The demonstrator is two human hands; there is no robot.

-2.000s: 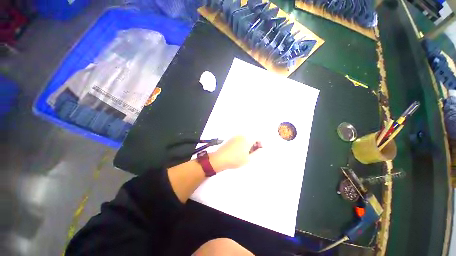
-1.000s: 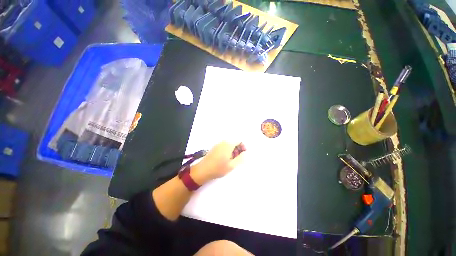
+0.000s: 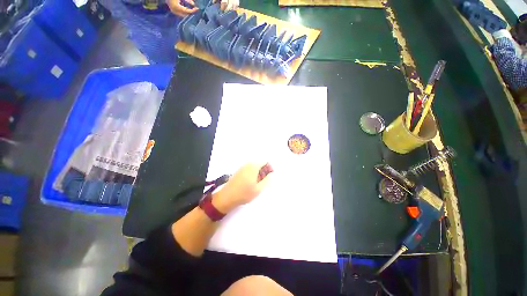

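My left hand (image 3: 247, 184), with a dark red band on the wrist, rests low over the white paper sheet (image 3: 289, 222), its fingers curled. A small reddish-brown patch shows at the fingertips; whether it is a held part or shaded fingers cannot be told. A round dish with brown-gold contents (image 3: 299, 144) sits on the paper beyond the hand, to its right. Black-handled cutters (image 3: 217, 181) lie at the paper's left edge, partly behind the wrist. My right hand is not in view.
Blue-grey units (image 3: 237, 43) stand on a tan cardboard sheet (image 3: 309, 43), another person's hands (image 3: 182, 7) behind. A pen pot (image 3: 404, 136), clear lid (image 3: 372, 123), coil stand (image 3: 393, 189) and blue-handled tool (image 3: 420, 224) are right. White tissue (image 3: 200, 117) and a blue crate (image 3: 60, 150) are left.
The view has shifted, so the paper and bench appear further left. My left hand stays curled over the paper near the cutters. Another person's hands have appeared at the top.
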